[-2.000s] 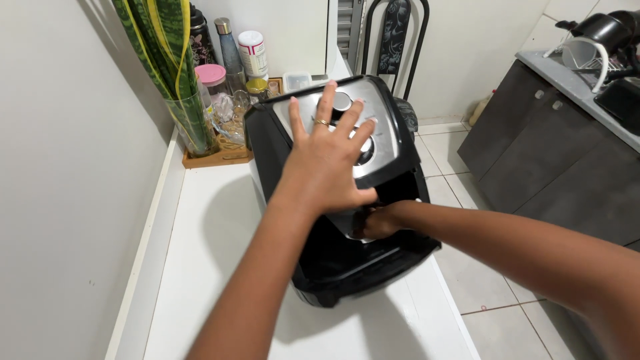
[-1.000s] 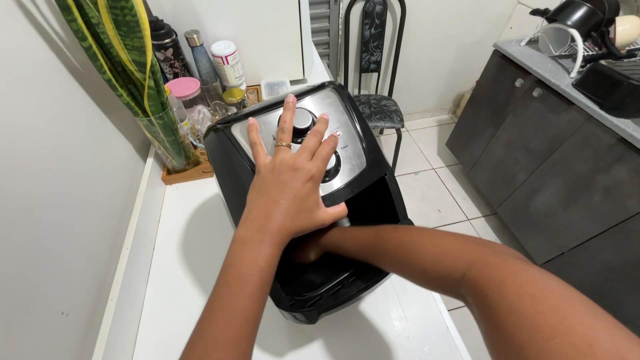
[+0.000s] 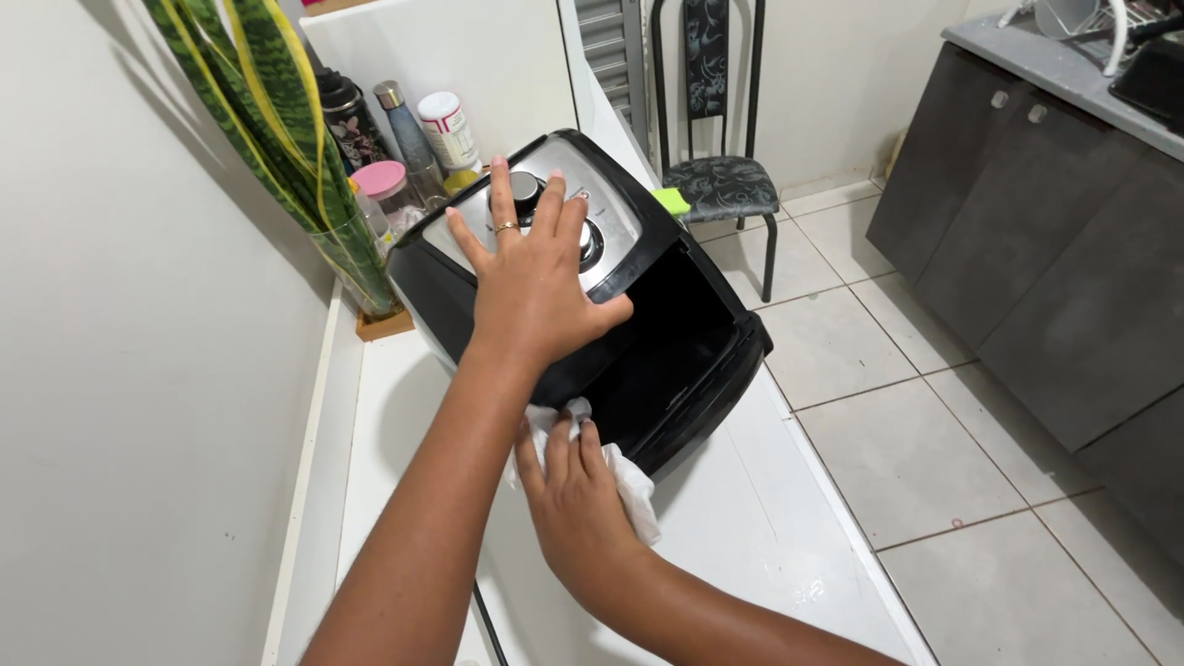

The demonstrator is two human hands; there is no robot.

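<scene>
A black air fryer (image 3: 717, 407) with a silver control panel stands on a white table, its drawer cavity uncovered and facing me. My left hand (image 3: 536, 287) lies spread over the panel between and below two round knobs, thumb at the cavity's upper edge, a ring on one finger. Below it, my right hand (image 3: 583, 499) presses a crumpled white cloth or paper (image 3: 634, 490) against the lower left corner of the cavity opening. The drawer is not in view.
Behind the fryer stand a snake plant (image 3: 268, 120), a metal bottle (image 3: 407, 129), a white canister (image 3: 449, 129) and a pink-lidded jar (image 3: 381, 180). A bright green object (image 3: 672, 201) shows behind its right side. A black cord (image 3: 490, 624) lies in front. A chair (image 3: 721, 185) stands beyond.
My right hand has come out of the cavity to its lower left edge, and the white cloth or paper now shows under it. My left hand stays on the panel.
</scene>
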